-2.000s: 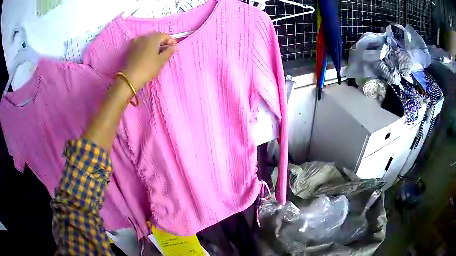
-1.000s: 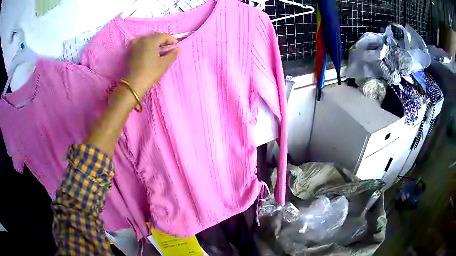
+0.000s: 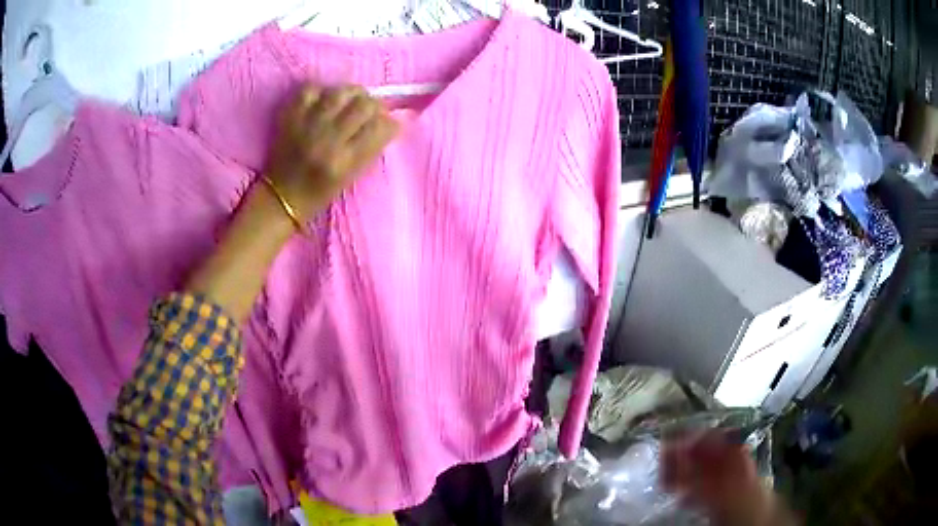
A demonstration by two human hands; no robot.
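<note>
A pink ribbed long-sleeve top [image 3: 442,257] hangs on a white hanger [image 3: 406,90], with gathers down its side. My left hand [image 3: 334,144], with a yellow bangle at the wrist, pinches the top at the front of its neckline; the fingertips are blurred. A smaller pink short-sleeve top [image 3: 134,226] hangs to the left, partly behind my forearm. A yellow card [image 3: 345,514] shows below the long-sleeve top, cut off by the bottom edge. My right hand [image 3: 720,473] is a blur at the lower right, in front of clear plastic; its fingers cannot be made out.
A black wire grid [image 3: 771,51] stands behind, with a folded dark blue and rainbow umbrella [image 3: 684,113]. A white drawer cabinet [image 3: 710,288] stands at right, with plastic bags [image 3: 741,154] and patterned fabric on it. A grey plastic bag [image 3: 627,401] lies below.
The view has shifted slightly. My left hand still grips the neckline, which is pulled a little lower and shows more of the hanger. My right hand has come into view at the lower right.
</note>
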